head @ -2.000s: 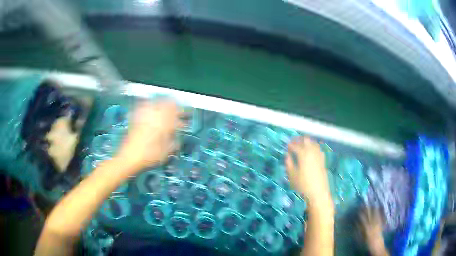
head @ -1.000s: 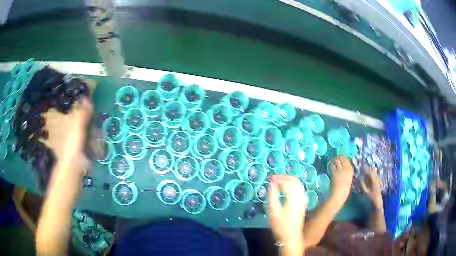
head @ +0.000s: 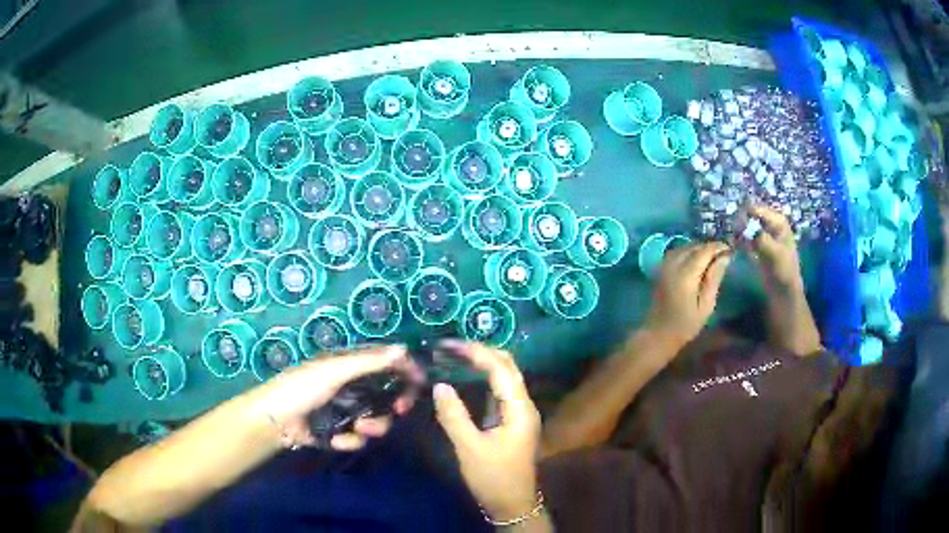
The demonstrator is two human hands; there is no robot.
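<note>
My left hand point(head: 349, 401) is curled around a handful of black inserts point(head: 359, 404) at the near bench edge. My right hand point(head: 487, 422) is just right of it, with a blurred dark piece at its fingertips, close to my left fingertips. Teal housings point(head: 378, 198) stand in loose rows beyond both hands. Many have dark centres; those toward the right and some near ones show pale round middles.
A neighbour's hands point(head: 692, 281) are at a silver motor pile point(head: 739, 156) on the right. Beyond is a blue bin point(head: 843, 208) of loose teal housings. Black pieces point(head: 26, 229) lie on tan board at far left. A white rail point(head: 499, 44) runs behind the housings.
The view has shifted. My left hand has left the black pile with black inserts in it. My right hand has come beside it at the near edge.
</note>
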